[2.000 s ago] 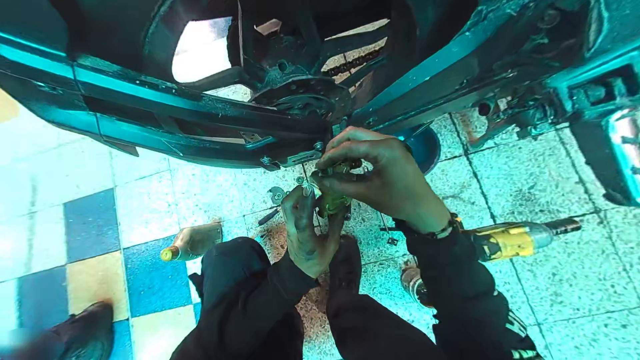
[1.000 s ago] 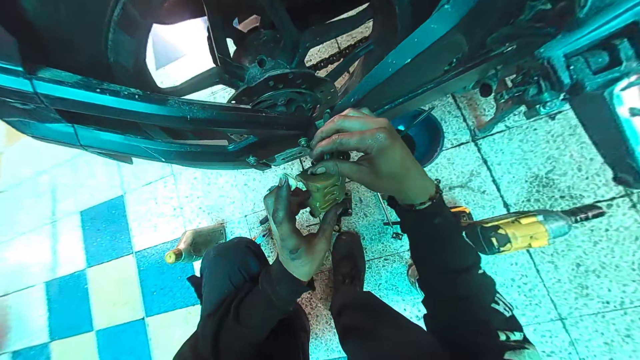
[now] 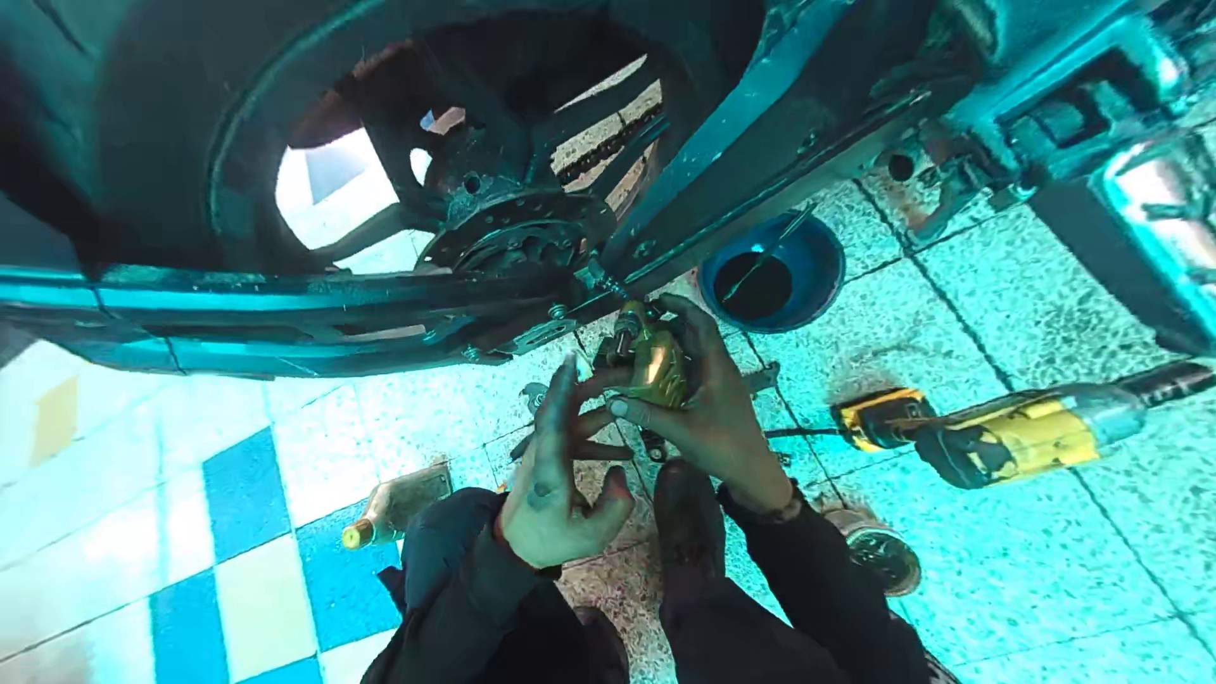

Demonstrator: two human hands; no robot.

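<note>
My right hand [image 3: 717, 408] grips a gold brake caliper [image 3: 657, 366] below the motorcycle's wheel hub, its thumb on the lower side. Fingertips of my left hand [image 3: 570, 484] reach the caliper's left side; its thumb stands apart, and whether these fingers press on the metal cannot be told. Just above and to the left is the drilled brake disc [image 3: 518, 228] on the spoked wheel [image 3: 380, 228]. The caliper's top end is close to the dark swingarm [image 3: 722, 199], where a small fitting shows between them.
A blue bucket [image 3: 826, 275] with dark contents and a thin rod stands behind my right hand. On the tiled floor lie a yellow and black cordless power tool [image 3: 1035, 442], an open round tin [image 3: 879, 556] and a bottle with a yellow cap [image 3: 404, 503]. Exhaust-side bodywork [image 3: 190, 323] spans the left.
My right hand has shifted from the caliper's top to its right side. My left hand has opened its fingers more. The view has moved closer to the wheel.
</note>
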